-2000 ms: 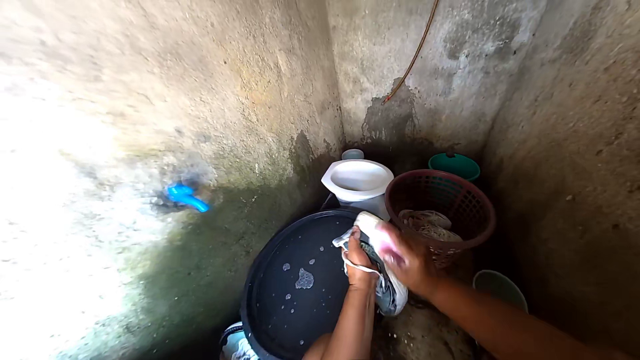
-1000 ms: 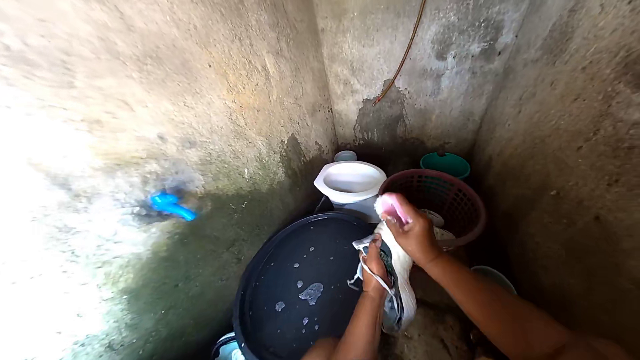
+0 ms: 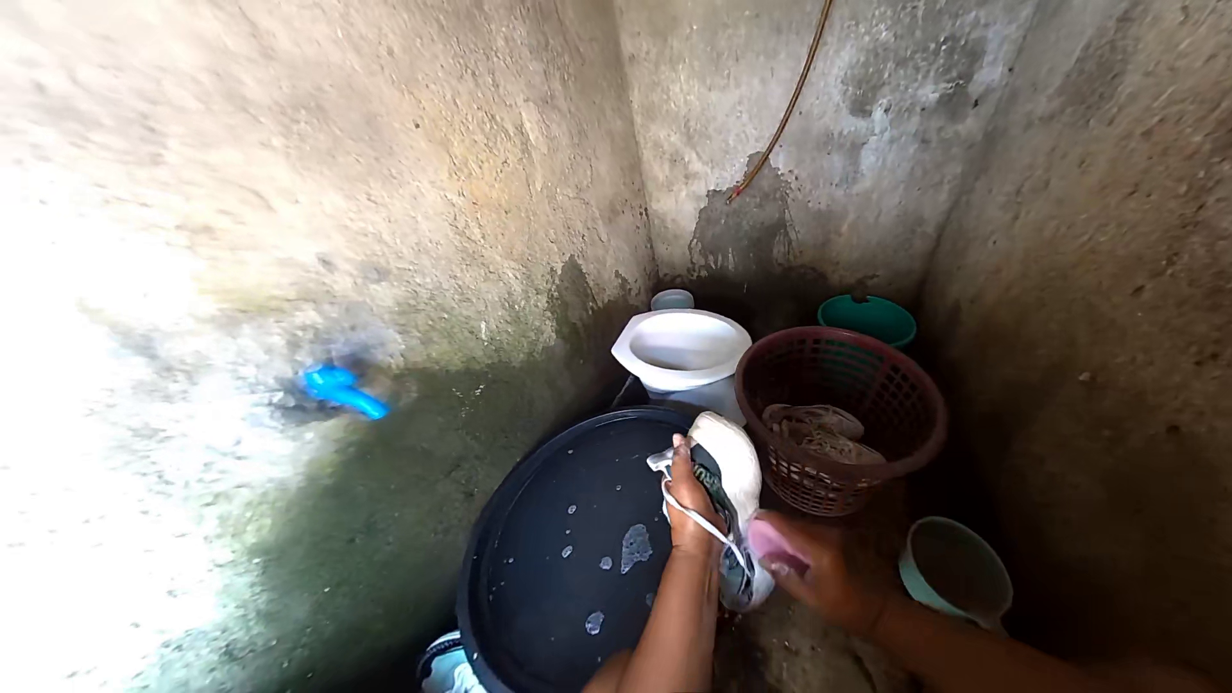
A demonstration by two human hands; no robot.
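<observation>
My left hand (image 3: 691, 505) grips a sneaker (image 3: 733, 467) with a white sole, dark upper and white laces, which it holds over the right rim of a round black basin (image 3: 539, 539). Patches of foam lie in the basin. In my right hand (image 3: 818, 568) is a pink brush or scrubber (image 3: 778, 547), blurred, pressed at the lower end of the sole. The bristles, if any, are hidden.
Behind the basin stands a white toilet-like bowl (image 3: 685, 348). A brown plastic basket (image 3: 842, 404) holds pale shoes or laces; beyond it is a green container (image 3: 866, 320). A pale green dipper (image 3: 956, 568) is at the right. A blue tap (image 3: 344, 390) juts from the left wall. Part of another shoe (image 3: 449, 664) shows at lower left.
My right hand has moved with the pink scrubber from the upper end of the sneaker down to its lower end. My left hand keeps its hold on the sneaker.
</observation>
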